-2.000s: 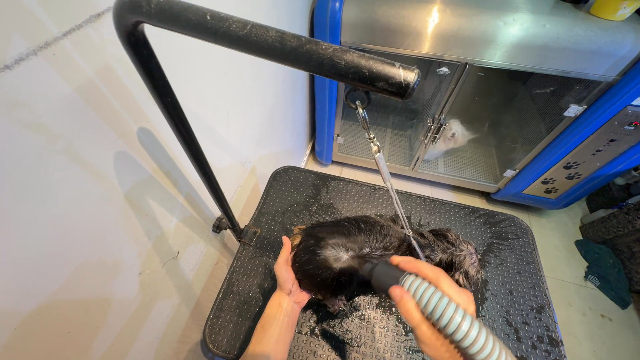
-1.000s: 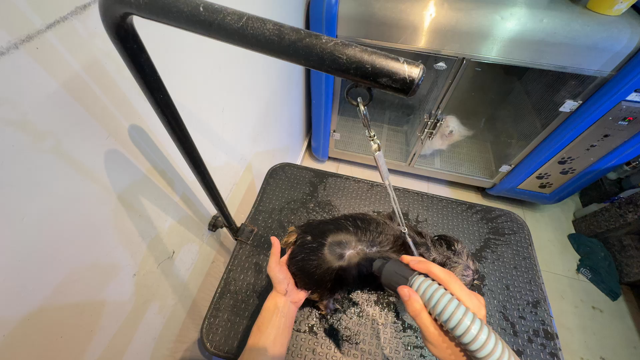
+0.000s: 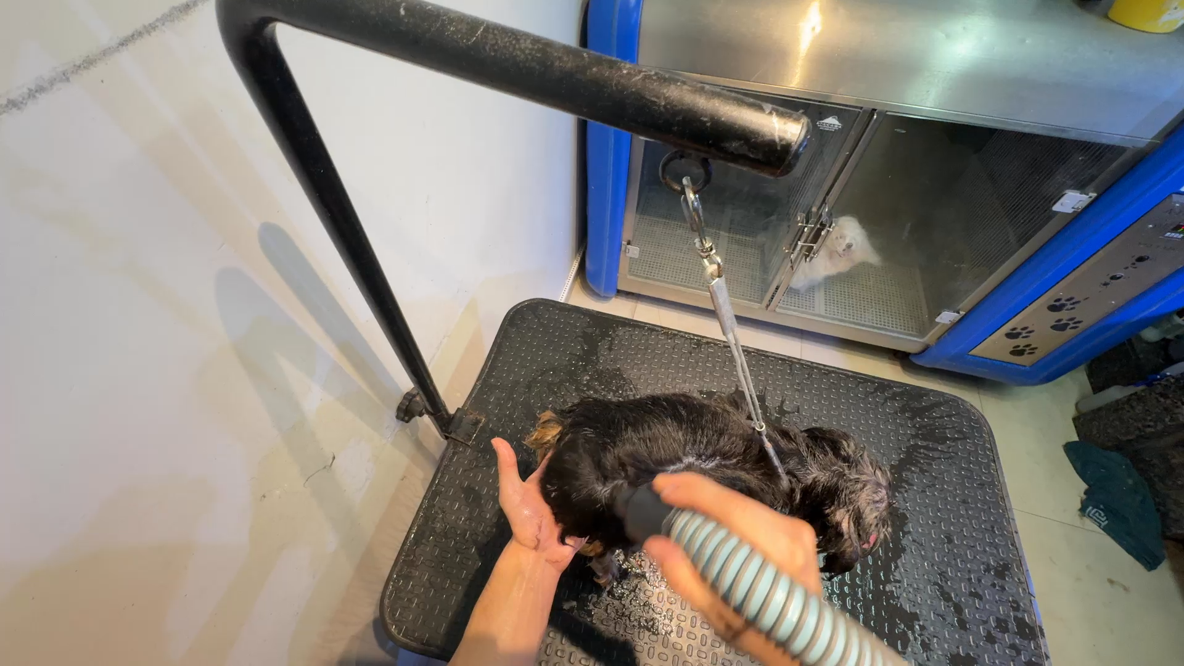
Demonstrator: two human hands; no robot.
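A wet black dog [image 3: 661, 435] stands on a black textured grooming table [image 3: 573, 342], its head to the right. A grooming loop [image 3: 733, 338] runs from its neck area up to a ring under the black metal arm [image 3: 555, 74]. With fingers spread, my left hand [image 3: 536, 509] rests against the dog's rear. My right hand [image 3: 740, 541] grips the ribbed hose [image 3: 777, 601] of a pet dryer, just behind its black nozzle [image 3: 643, 513]. That nozzle is at the dog's flank, near its hindquarters. Part of the dog's lower body is hidden by my right hand and the hose.
Behind the table stands a steel and blue drying cabinet [image 3: 610, 185] with a small white dog [image 3: 844, 250] inside. A pale wall [image 3: 139, 370] is on the left. Dark green cloth [image 3: 1115, 499] lies on the floor at the right. The arm is clamped at the table's left edge.
The nozzle in my right hand has moved left along the dog's side, toward its hindquarters. My left hand stays at the dog's rear.
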